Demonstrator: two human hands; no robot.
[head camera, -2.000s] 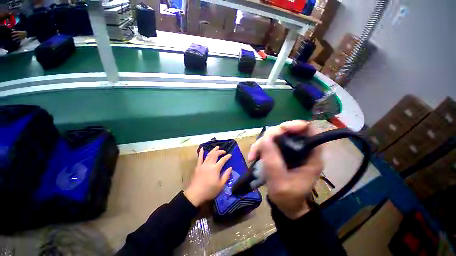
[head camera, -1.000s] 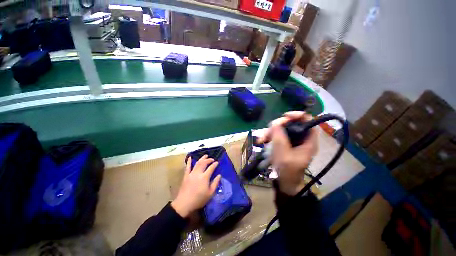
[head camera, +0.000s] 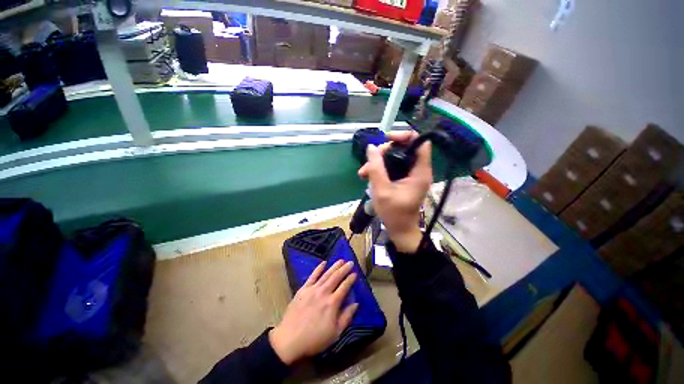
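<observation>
A blue and black portable speaker (head camera: 301, 264) lies on the cardboard-covered bench, blue front up. My left hand (head camera: 315, 311) rests on its lower front with the fingers together, pressing it. My right hand (head camera: 399, 191) grips the black electric screwdriver (head camera: 363, 217) above the speaker's far right corner; its thin tip points down near that corner, and I cannot tell if it touches. The screw box (head camera: 381, 259) stands right of the speaker, partly hidden by my right forearm.
Waiting speakers (head camera: 94, 289) stand at the left. The green conveyor (head camera: 225, 180) curves behind the bench, carrying spaced-out speakers. Dark-handled hand tools (head camera: 469, 261) lie right of the box. The driver cord (head camera: 445, 196) hangs beside my right wrist. Cartons (head camera: 581, 169) are stacked at the right.
My right hand has moved the driver off the speaker's middle, over the screw box, then to the speaker's far corner. My left hand has slid down the speaker's front, towards me.
</observation>
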